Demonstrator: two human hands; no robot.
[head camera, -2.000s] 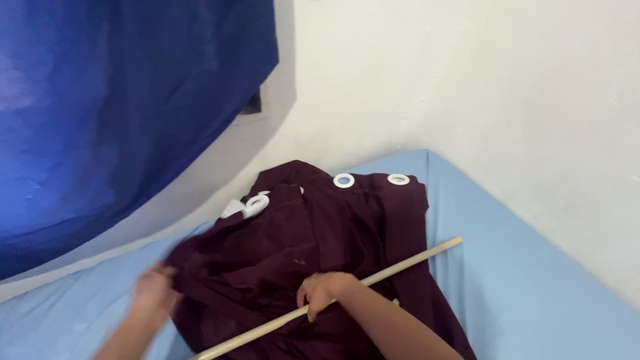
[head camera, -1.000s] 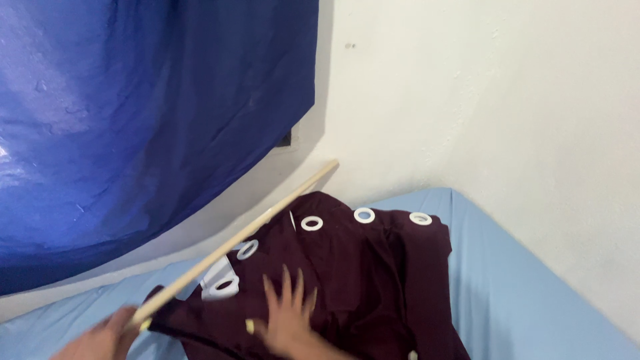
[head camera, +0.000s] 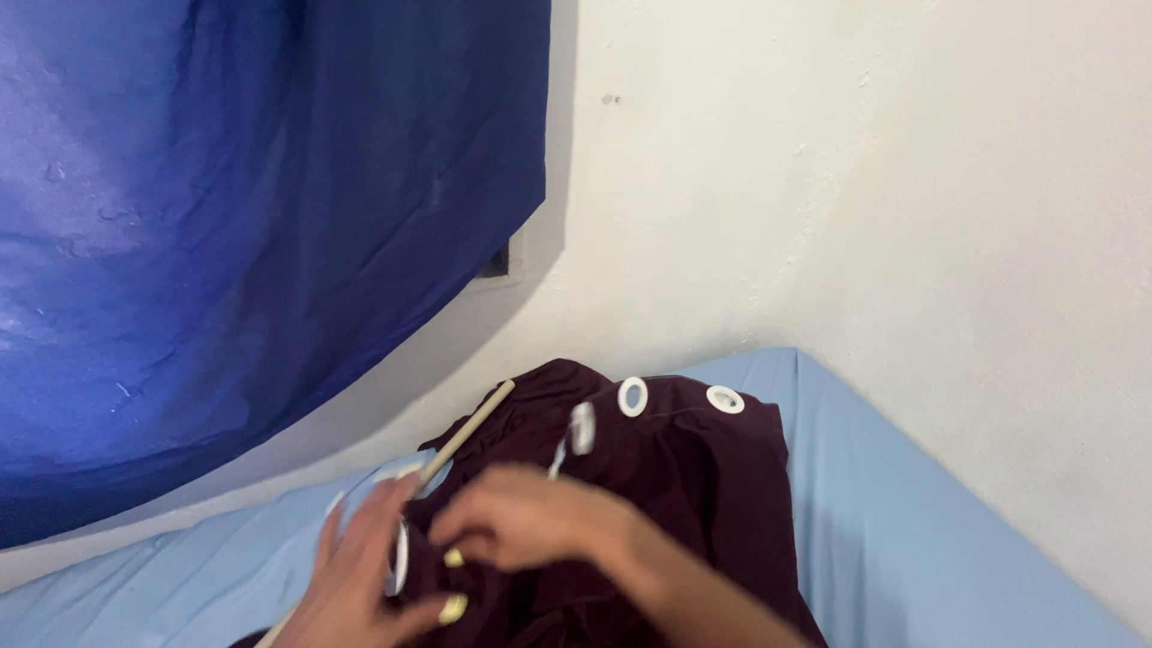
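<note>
A dark maroon grommet curtain (head camera: 684, 468) lies bunched on the light blue bed, several white eyelet rings along its upper edge. A pale wooden rod (head camera: 468, 434) slants over the cloth at the left and passes under my left hand (head camera: 360, 567), which is on the rod beside a white grommet (head camera: 399, 560). My right hand (head camera: 531, 517), blurred, has its fingers bent at the maroon cloth just right of that ring. Whether its fingertips pinch the fabric is unclear. Another white ring (head camera: 583, 427) stands edge-on above my right hand.
A blue cloth (head camera: 270, 225) hangs over the wall at the upper left, with part of a dark opening (head camera: 497, 261) showing at its edge. The light blue bedsheet (head camera: 864, 504) reaches the white wall (head camera: 810, 180) behind and at the right.
The rod's far end, raised toward the wall one second ago, is now lower over the cloth. My right hand was spread on the curtain; its fingers are now bent near my left hand.
</note>
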